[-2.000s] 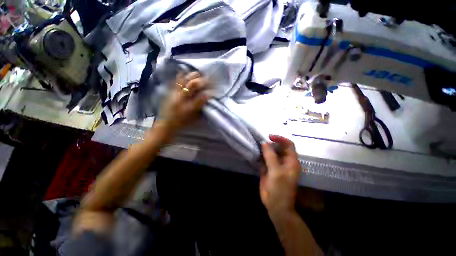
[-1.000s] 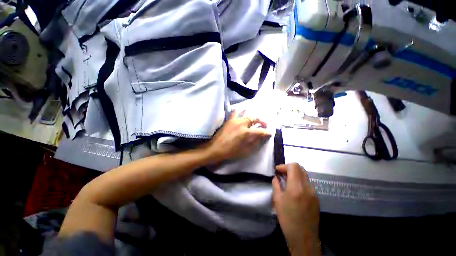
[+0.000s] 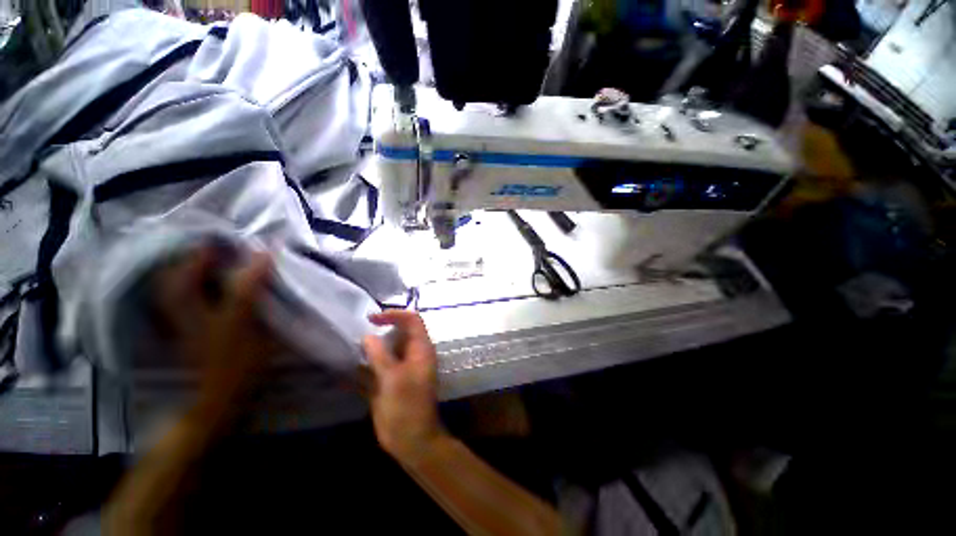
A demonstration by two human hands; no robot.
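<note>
A light grey garment panel with a dark trim hangs between my hands, left of the needle area. My left hand is strongly blurred at the panel's left part; its fingers cannot be made out. My right hand is at the panel's right edge near the table front, thumb and fingers bent around the cloth edge. The white sewing machine with a blue stripe and lit display stands beyond. Its presser foot area is brightly lit, with no cloth visibly under it.
Black-handled shears lie right of the needle, with a small dark tool beside them. A garment bundle with black stripes fills the left and back. The ruler-marked table edge runs along the front. Grey cloth shows at bottom right.
The view has turned right, so the machine appears further left. My left hand has moved left, away from the needle area, and the panel that lay flat is now lifted and blurred.
</note>
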